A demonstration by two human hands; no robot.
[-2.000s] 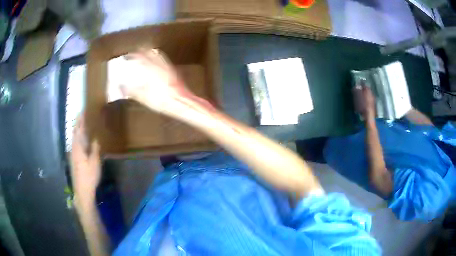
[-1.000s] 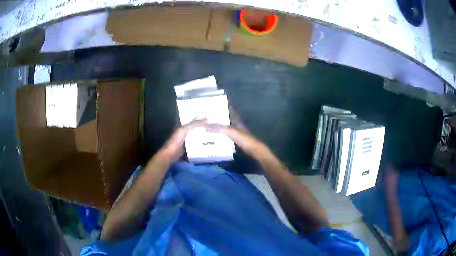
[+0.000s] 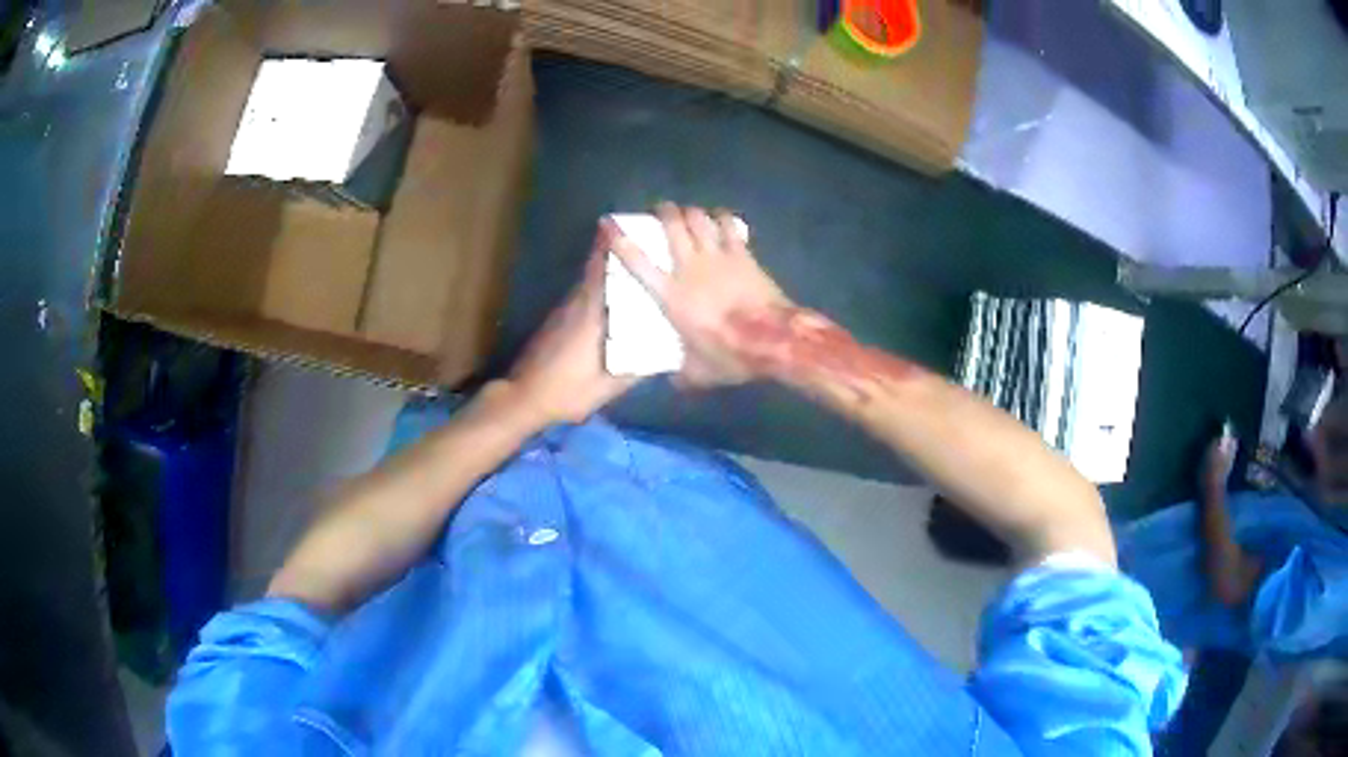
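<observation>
A small stack of white product boxes (image 3: 640, 318) is held between my two hands above the dark green mat. My left hand (image 3: 566, 352) is on its left side. My right hand (image 3: 714, 289) is on its right side, fingers over the top end. The open brown shipping carton (image 3: 318, 274) stands at the left. A block of white product boxes (image 3: 308, 119) sits inside it at the far left corner. How many boxes my hands hold is hidden.
A row of white product boxes (image 3: 1097, 388) stands on the mat (image 3: 872, 222) at right. Flattened cartons (image 3: 872, 104) lie at the far edge with an orange-ringed tape dispenser (image 3: 881, 22) on them. A person in blue (image 3: 1257, 555) is at far right. A blue object (image 3: 175, 503) is below the carton.
The view has shifted, so the carton appears higher. My hands have closed around the sides of the boxes, which now show as a narrower white stack. The neighbouring arm appears farther right.
</observation>
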